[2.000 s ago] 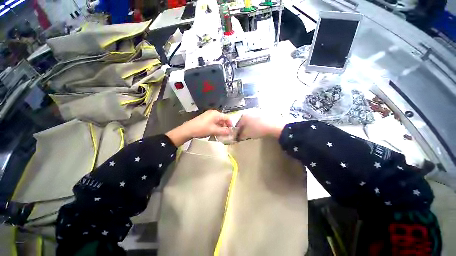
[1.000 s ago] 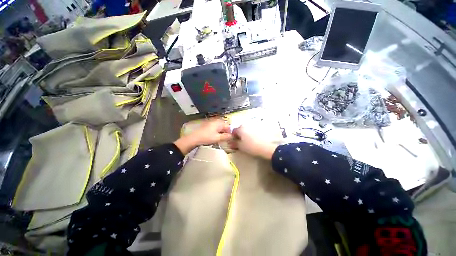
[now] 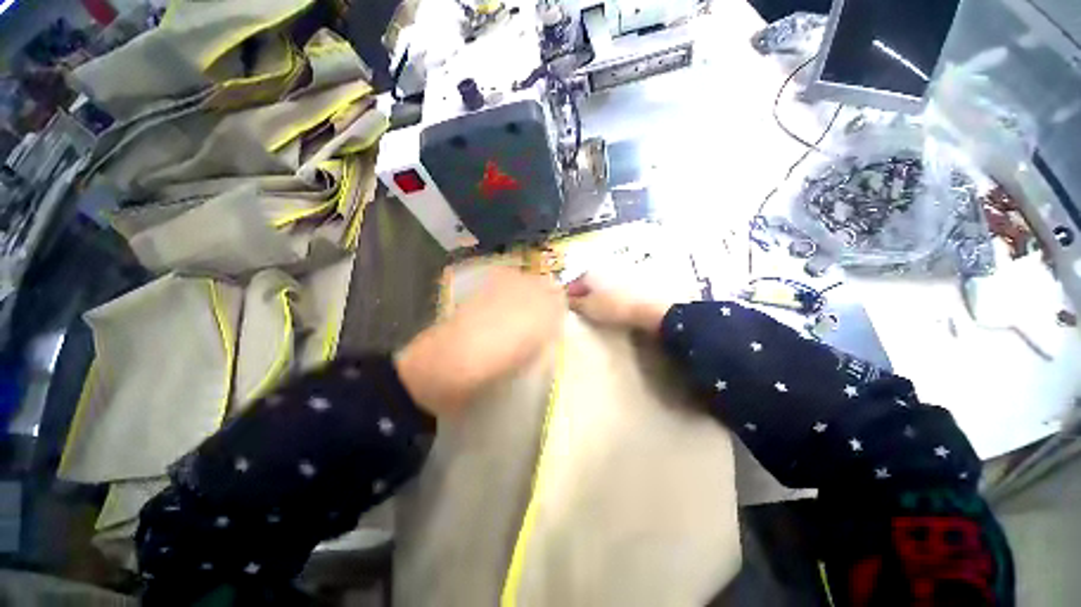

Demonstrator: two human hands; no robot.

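Note:
A beige bag body (image 3: 640, 474) with a yellow bound seam (image 3: 539, 462) hangs toward me over the table's front edge. Its top edge lies below the head of the pattern sewing machine (image 3: 492, 178). My right hand (image 3: 611, 308) pinches the bag body near the top of the seam. My left hand (image 3: 486, 344) is blurred and lies over the bag body left of the seam; its fingers are not clear, so I cannot tell whether it grips the cloth.
Stacked bag bodies (image 3: 154, 368) with yellow edges are heaped at the left. A clear hardware bag (image 3: 871, 208) full of metal pieces lies at the right, below a control panel (image 3: 889, 48). Small dark pieces and thin cables (image 3: 788, 291) lie right of my right hand.
The bag's top edge has come closer to the machine head. My left hand has left the pinch beside my right hand and is lower and blurred. The view has shifted closer to the machine.

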